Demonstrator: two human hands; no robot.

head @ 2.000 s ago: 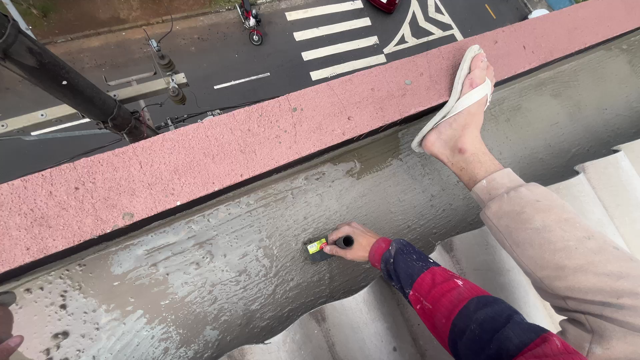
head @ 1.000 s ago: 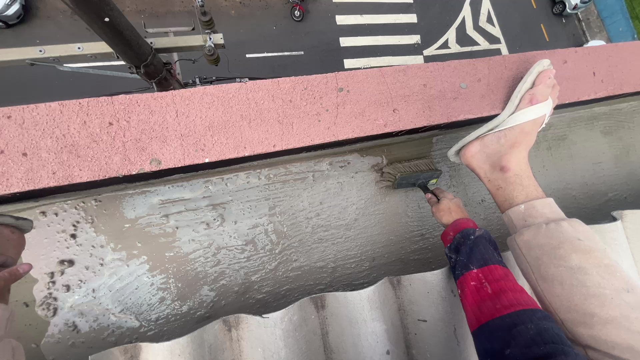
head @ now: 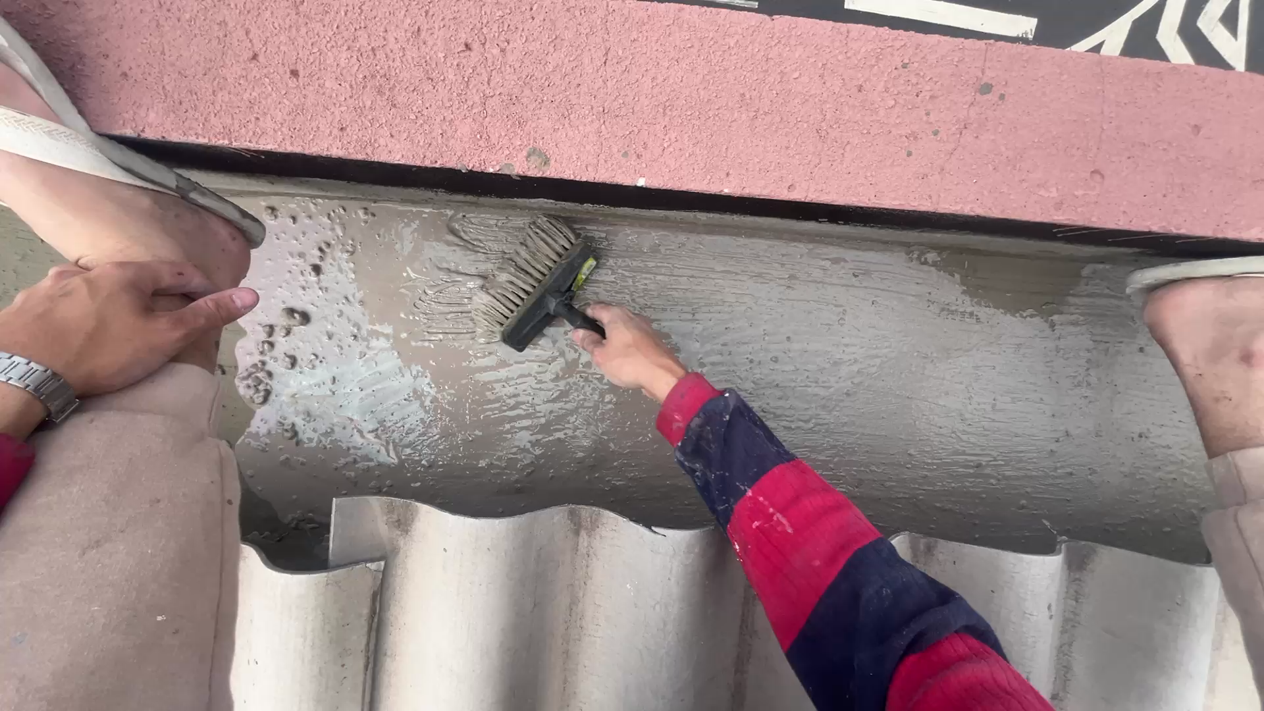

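My right hand [head: 632,348] grips the black handle of a wide bristle brush [head: 538,286], whose bristles press on the wet gutter surface and point up and left. Grey cement-like slurry [head: 790,365] coats the gutter in streaks around the brush. Left of it lies a thicker, lumpy, bubbly patch of slurry [head: 316,346]. My left hand [head: 128,316], with a metal watch at the wrist, rests on my left lower leg near the ankle, holding no tool.
A pink rough parapet [head: 632,109] runs along the far side, with a street [head: 1057,18] far below beyond it. Corrugated roof sheets [head: 494,602] border the near side. My feet in flip-flops [head: 188,193] stand at both sides.
The brush in my right hand has moved left along the gutter, away from my right foot, toward the lumpy slurry. The view has shifted left and closer to the gutter.
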